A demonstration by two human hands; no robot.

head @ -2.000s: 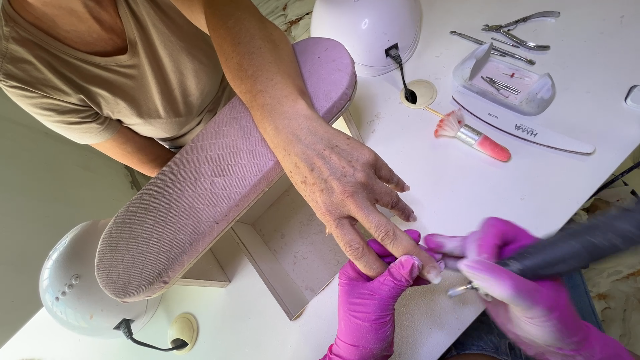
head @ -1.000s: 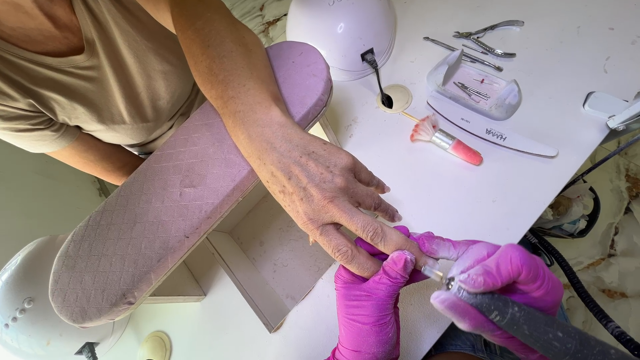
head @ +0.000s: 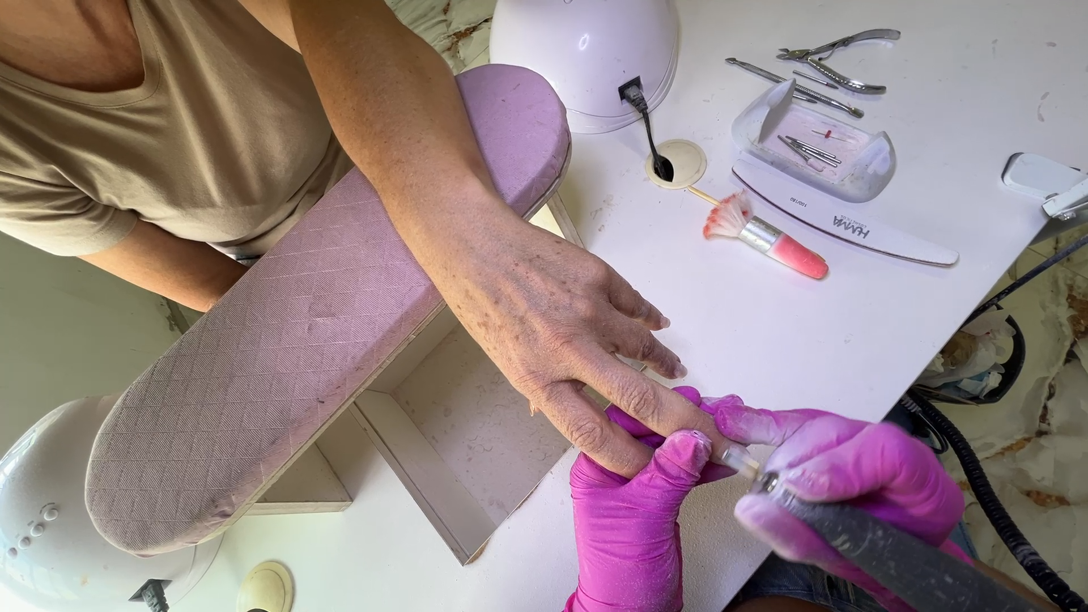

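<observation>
My left hand, in a pink glove, grips a finger of another person's hand, thumb on top and fingers beneath. My right hand, also gloved in pink and dusty with white powder, holds a dark electric nail drill handpiece. The drill's bit is at the tip of the held finger; whether it touches the nail cannot be told. The person's forearm lies across a padded mauve armrest.
Beyond the hands are a pink-handled brush, a nail file, a small tray of drill bits, cuticle nippers and a metal pusher. Two white domed devices flank the armrest. A coiled black cord hangs at right.
My right hand, blurred and with the drill bit further below the fingertip two seconds ago, has brought the bit up to the fingertip. My left hand keeps its hold on the finger.
</observation>
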